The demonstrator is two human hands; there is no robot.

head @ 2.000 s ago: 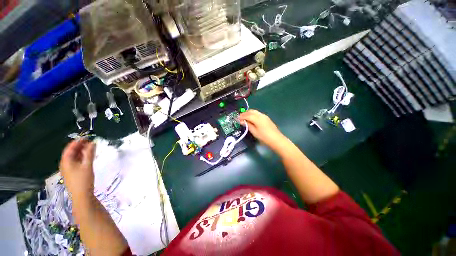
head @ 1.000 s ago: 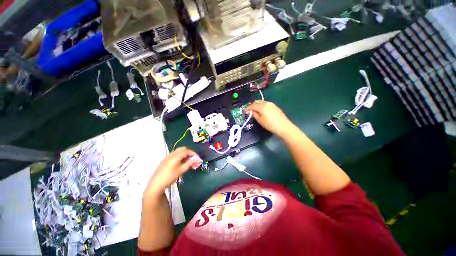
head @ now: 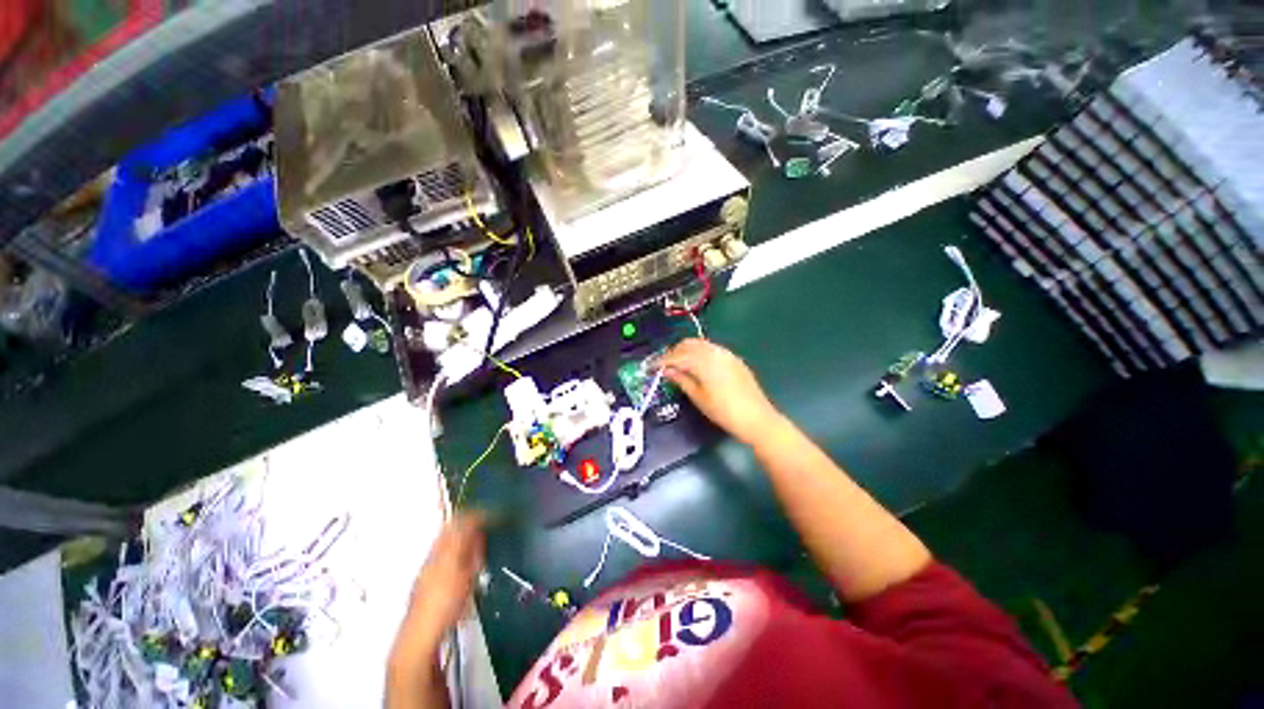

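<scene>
A charger board assembly [head: 541, 441] sits at the left of the black test fixture [head: 665, 450], beside the white socket block [head: 575, 405]. Its white output cable [head: 628, 441] runs across the fixture to my right hand [head: 704, 384], whose fingers grip the cable end at the green fixture board [head: 638, 377]. My left hand [head: 451, 565] is blurred over the white sheet's right edge; whether it holds anything is unclear. Another board assembly [head: 560, 598] lies on the mat in front of the fixture, its cable [head: 635, 532] beside it, partly near my shirt.
A tangled pile of boards [head: 208, 609] covers the white sheet [head: 374, 485] at left. One assembly [head: 947, 384] lies on the mat at right. A beige meter [head: 652, 270] and vented metal box [head: 381, 153] stand behind. A striped stack [head: 1109, 208] is far right, a blue bin [head: 187, 208] upper left.
My left hand came from the left with a board assembly, which now lies in front of the fixture; the hand has moved back left from it. My right hand stays at the fixture board.
</scene>
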